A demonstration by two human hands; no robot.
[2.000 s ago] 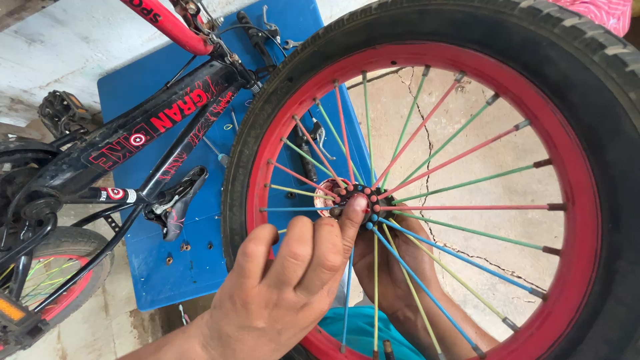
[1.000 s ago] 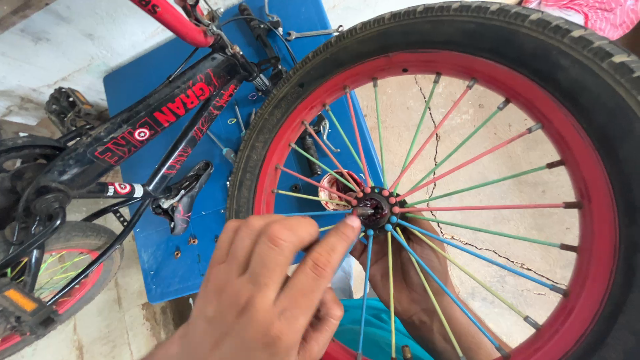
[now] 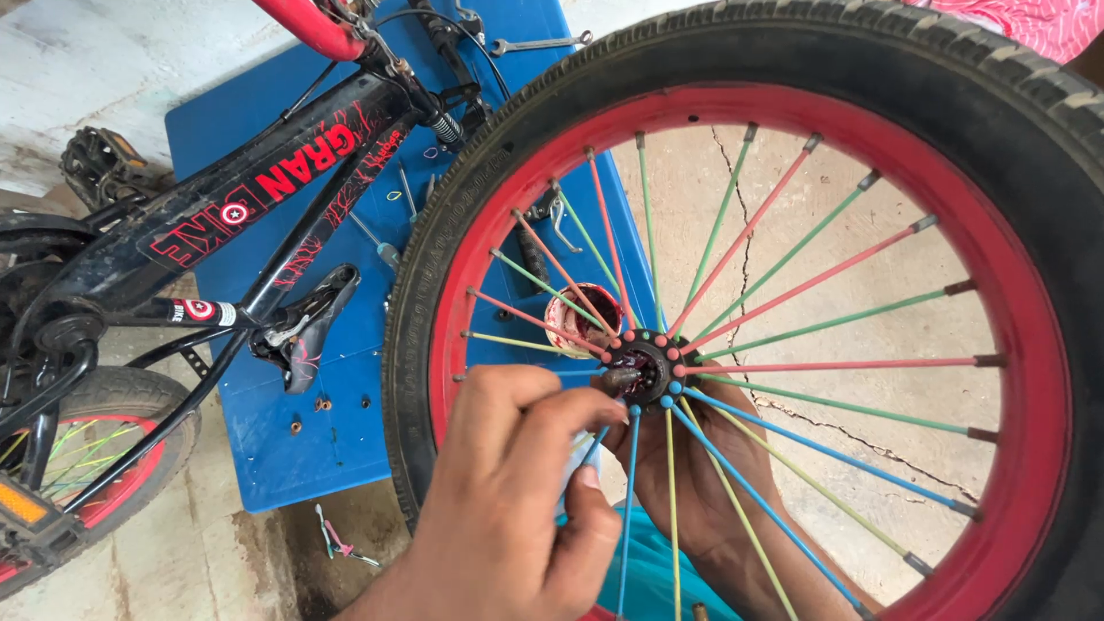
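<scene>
A bicycle wheel (image 3: pixel 742 99) with a red rim, black tyre and coloured spokes fills the right side. At its centre is the black hub (image 3: pixel 657 362), with dark red grease and ball-like parts in its open end. A grease-darkened fingertip of my left hand (image 3: pixel 526 483) touches this opening; the hand's other fingers are bent and no tool shows in it. Behind the spokes, my right hand (image 3: pixel 716 470) supports the wheel at the hub, its fingertips partly hidden. An open tub of dark red grease (image 3: pixel 561 323) shows between the spokes.
A blue table (image 3: pixel 310 466) bears a combination wrench (image 3: pixel 539 43), screwdriver (image 3: pixel 379 246), brake lever (image 3: pixel 561 220) and small metal parts (image 3: pixel 322 404). The black bicycle frame (image 3: pixel 259 190) and saddle (image 3: pixel 310 328) are at the left. Cracked floor (image 3: pixel 828 423) shows through the wheel.
My left fingers, which covered the hub two seconds ago, have shifted so its greased opening shows. My right hand remains behind the hub.
</scene>
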